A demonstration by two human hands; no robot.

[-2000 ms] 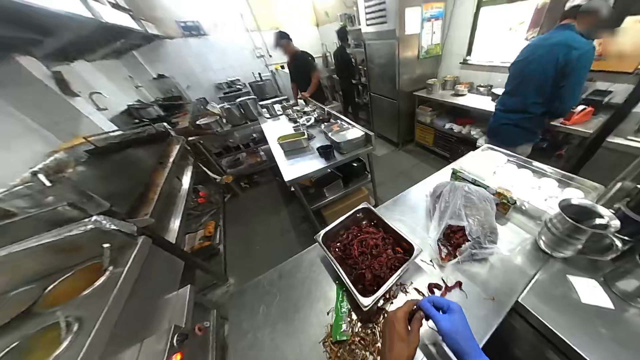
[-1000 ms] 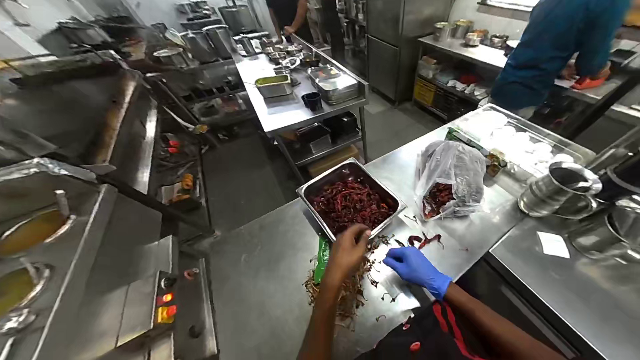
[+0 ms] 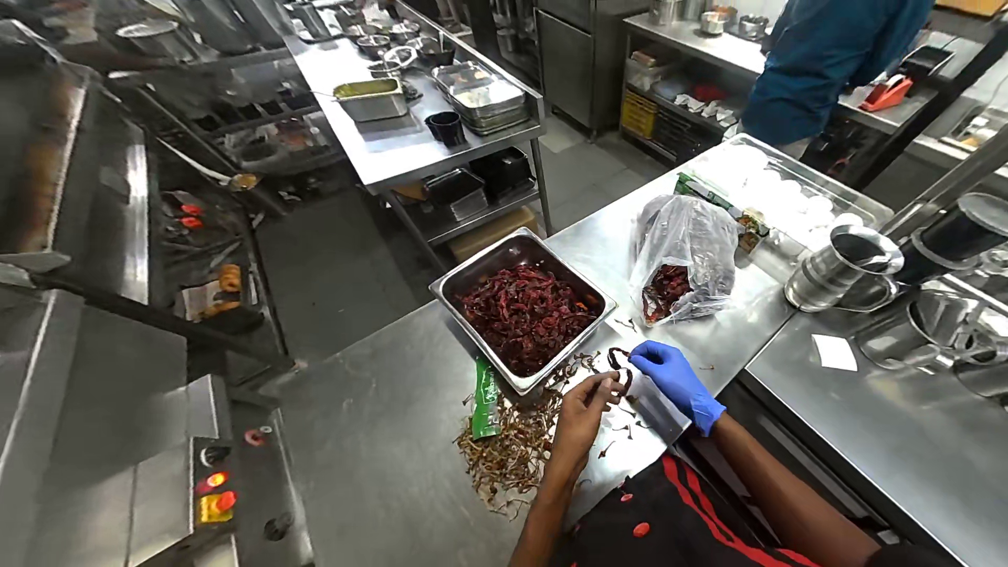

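Note:
My bare left hand [image 3: 589,403] pinches a dark dried red chili [image 3: 626,383] over the table's front edge. Beside it, my right hand [image 3: 669,376], in a blue glove, holds a curled dried chili [image 3: 616,358] at its fingertips; whether these are one chili or two I cannot tell. A deep steel pan [image 3: 465,323] of dried red chilies [image 3: 531,315] lies just beyond my hands. Behind my right hand, a clear plastic bag [image 3: 693,244] lies open with more chilies inside. Chili stems [image 3: 512,449] are heaped left of my left hand, by a green packet [image 3: 486,402].
Steel jugs [image 3: 835,272] and a white paper [image 3: 835,352] are at the right. A clear tray [image 3: 874,209] of white items stands behind the bag. A person in blue [image 3: 835,63] is at the far counter. Cooking equipment with lit knobs [image 3: 216,479] is at the left.
My left hand has come back from the pan's near edge to beside my gloved right hand, and a chili now shows between them. The bag and pan have stayed on the table.

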